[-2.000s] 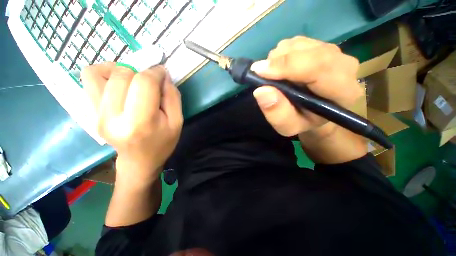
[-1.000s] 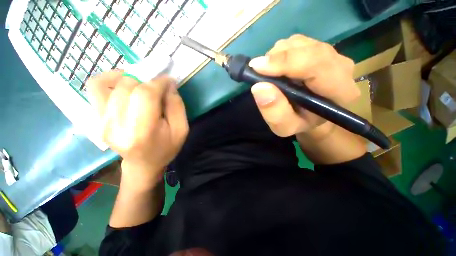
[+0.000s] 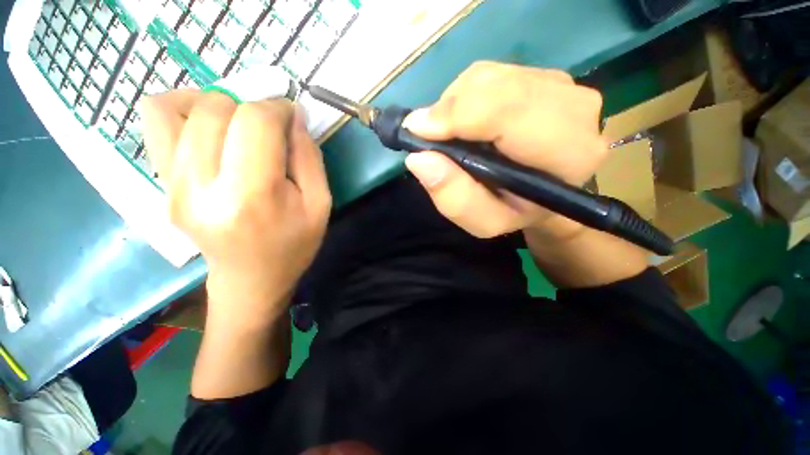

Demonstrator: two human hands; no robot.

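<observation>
My right hand [image 3: 511, 147] holds the black soldering iron [image 3: 533, 185] like a pen. Its dark tip [image 3: 327, 96] points left and lies close to my left fingertips, over the lower edge of the PCB panels [image 3: 191, 67]. My left hand [image 3: 244, 182] is over the near edge of the white tray [image 3: 133, 209], with a green band [image 3: 219, 91] on a finger. Thumb and index finger are pinched around something small and thin by the iron tip; I cannot tell clearly what it is. Glare washes out much of the tray.
The tray lies on the dark green mat [image 3: 426, 84]. A pale-handled tool [image 3: 12, 302] and a yellow stick [image 3: 12, 363] lie at the far left. Open cardboard boxes [image 3: 693, 147] stand at the right by the green floor. A dark object [image 3: 662, 9] is at the top right.
My right hand and the iron have moved left, bringing the tip to my left fingertips. My left hand has shifted slightly up and left since one second ago.
</observation>
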